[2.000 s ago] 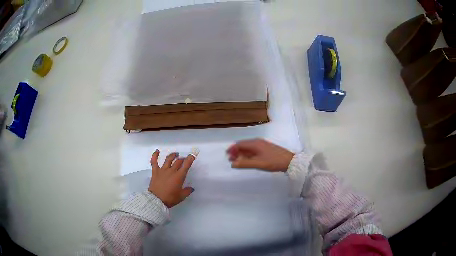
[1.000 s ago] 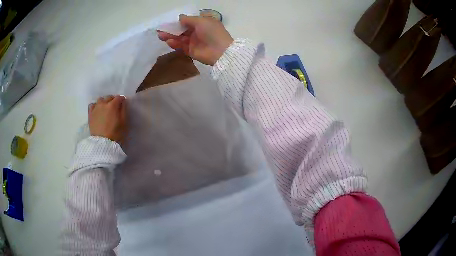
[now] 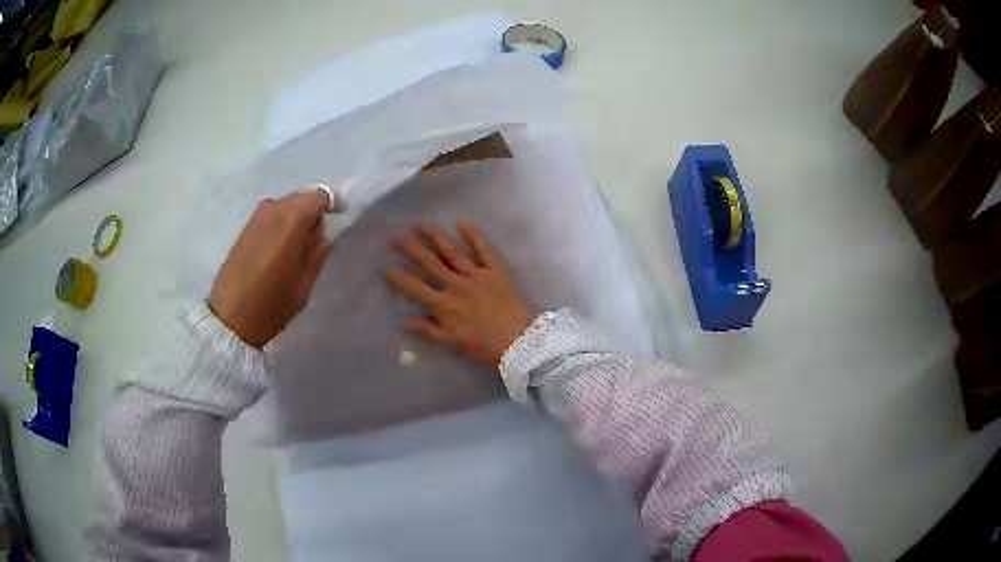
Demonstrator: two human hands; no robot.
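Observation:
A brown handbag (image 3: 474, 153) lies flat under a thin translucent white sheet (image 3: 362, 329); only a small brown wedge shows bare near its top. My left hand (image 3: 271, 263) pinches the sheet's edge at the upper left, with a small white covering on one finger. My right hand (image 3: 464, 294) lies flat with fingers spread on the covered bag, right of my left hand. A small white dot shows through the sheet below my right hand. Opaque white sheets (image 3: 439, 478) lie under the bag.
A blue tape dispenser (image 3: 713, 236) stands to the right, a blue tape roll (image 3: 535, 44) at the top. Two yellow tape rolls (image 3: 76, 282) and another blue dispenser (image 3: 53, 386) are left. Clear plastic (image 3: 82, 121) lies upper left; brown bags (image 3: 906, 93) stand right.
My right hand has come down from the sheet's top edge onto the covered bag. The sheet now covers most of the brown at the top. My left hand still holds the left edge.

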